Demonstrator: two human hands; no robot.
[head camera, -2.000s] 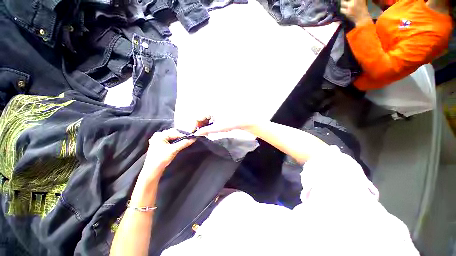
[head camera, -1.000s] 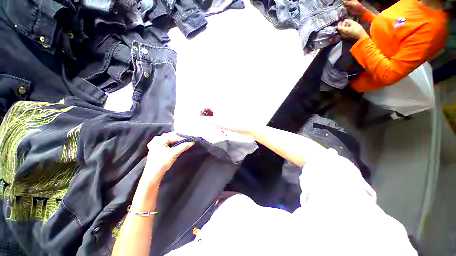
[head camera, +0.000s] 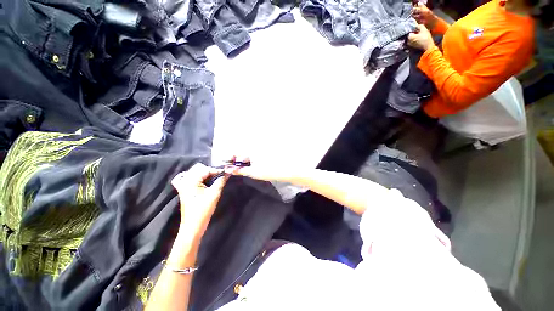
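A black denim jacket (head camera: 164, 200) lies spread in front of me, with yellow embroidery (head camera: 42, 200) at the left and a cuff or band with gold buttons at its top. My left hand (head camera: 199, 185) pinches an edge of the jacket. My right hand (head camera: 243, 170) is at the same edge, close to my left fingertips. It holds a small dark tool, apparently thread snips (head camera: 238, 163); the blades cannot be made out. The right hand is washed out by glare against the white table.
A white-topped table (head camera: 285, 91) lies beyond the jacket. Heaped dark jackets (head camera: 115, 73) stand at the upper left and along the top. A person in orange (head camera: 480, 54) handles grey denim (head camera: 389, 30) at the upper right. Dark garments (head camera: 395, 188) hang right of the table edge.
My right hand was apart from the edge with the dark tool a second ago; it has come back to my left fingertips. The person in orange has pulled grey denim into view.
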